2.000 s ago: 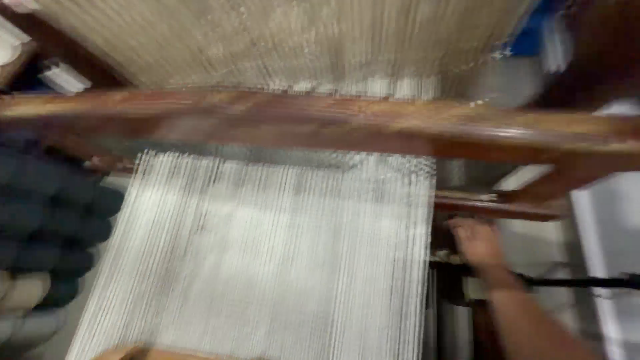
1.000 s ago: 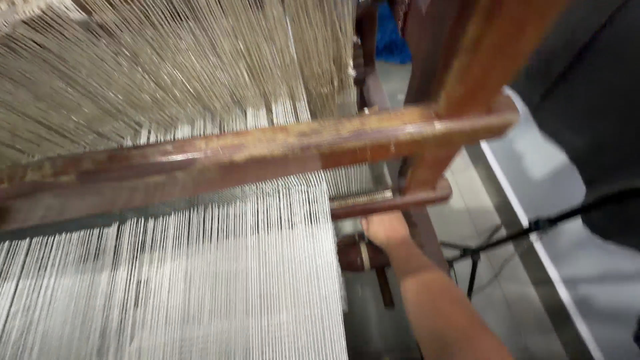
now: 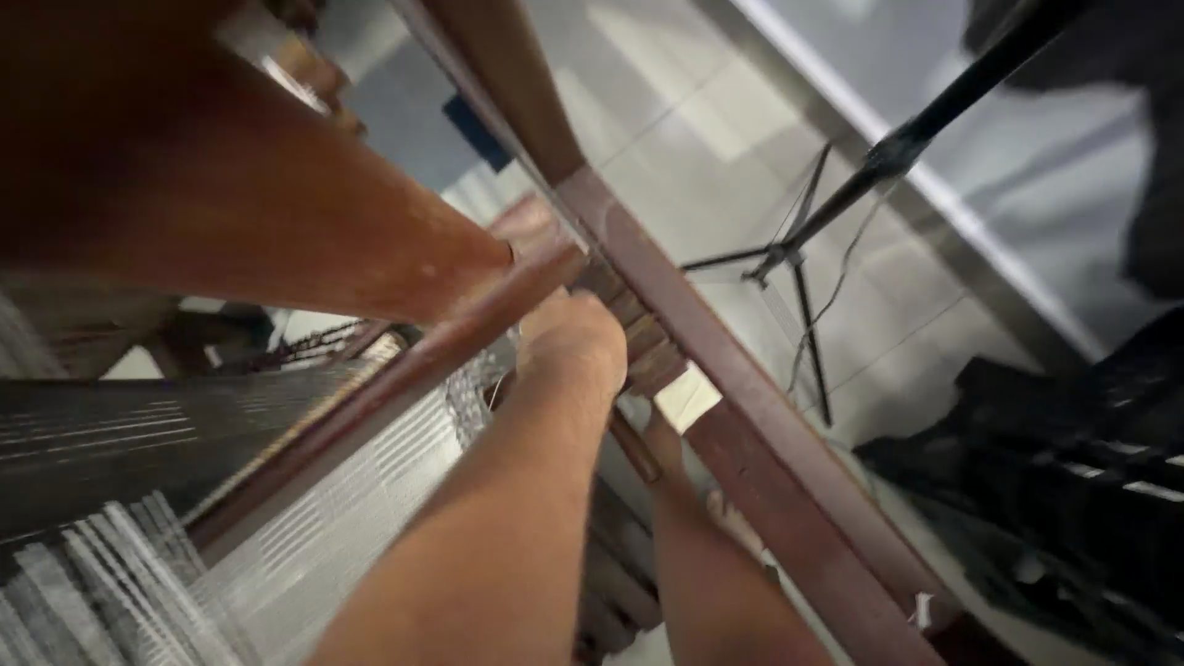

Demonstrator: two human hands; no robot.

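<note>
My left hand reaches down between the loom's wooden crossbar and its side beam, back of the hand up; its fingers are hidden, so what it holds cannot be told. Lower and to the right, my right hand is blurred and mostly hidden beside the side beam, near a short wooden peg. To the left of my left forearm lie white warp threads stretched on the loom. A pale square block sits against the inner face of the side beam.
A thick wooden loom post crosses the upper left. A black tripod-like stand with a thin cable is on the tiled floor to the right. Dark cloth or bags lie at the lower right.
The view has swung far to the right and tilted down over the loom's side. A second forearm, my left, has come into view.
</note>
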